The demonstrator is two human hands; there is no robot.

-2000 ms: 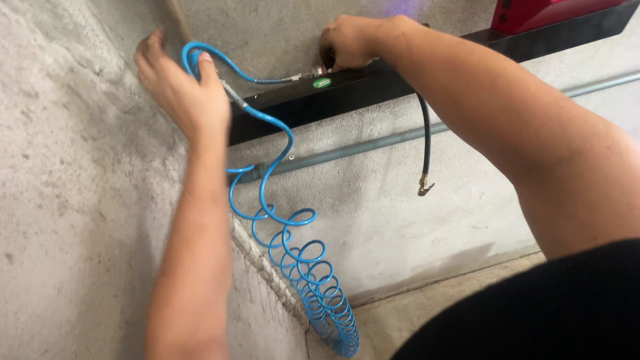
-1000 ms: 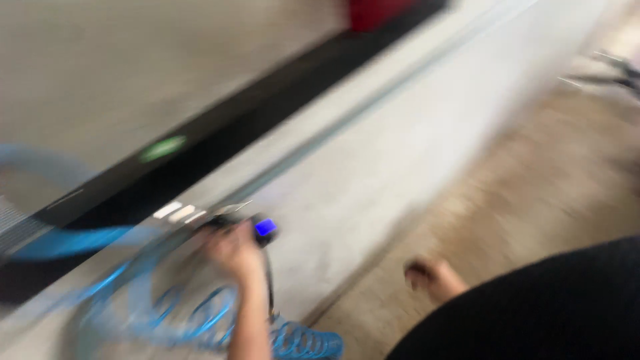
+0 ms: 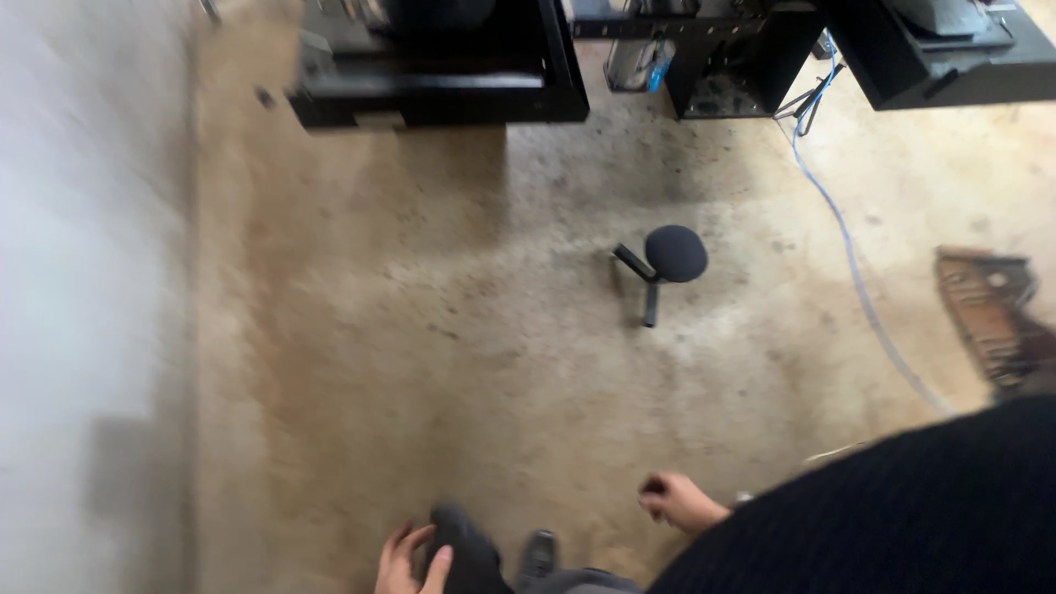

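Observation:
My left hand [image 3: 411, 563] hangs at the bottom edge beside my dark-clad leg, fingers apart, with nothing seen in it. Lower right of centre, my right hand [image 3: 681, 501] is loosely curled in front of my black shirt; whether anything lies inside its fingers cannot be told. Beyond both hands, a small stool with a round dark seat [image 3: 676, 253] and black legs stands on the concrete floor [image 3: 462, 346].
Black metal workbenches [image 3: 462, 107] line the far side, with a black open-fronted box [image 3: 730, 95] between them. A pale blue hose [image 3: 854, 256] crosses the floor at right, near a brown metal part [image 3: 982, 313]. A pale wall [image 3: 91, 289] rises at left.
The view has swung away from the wall rail and coiled blue hose to the floor and benches. Both hands were at the rail and hose earlier; they now hang low, away from them.

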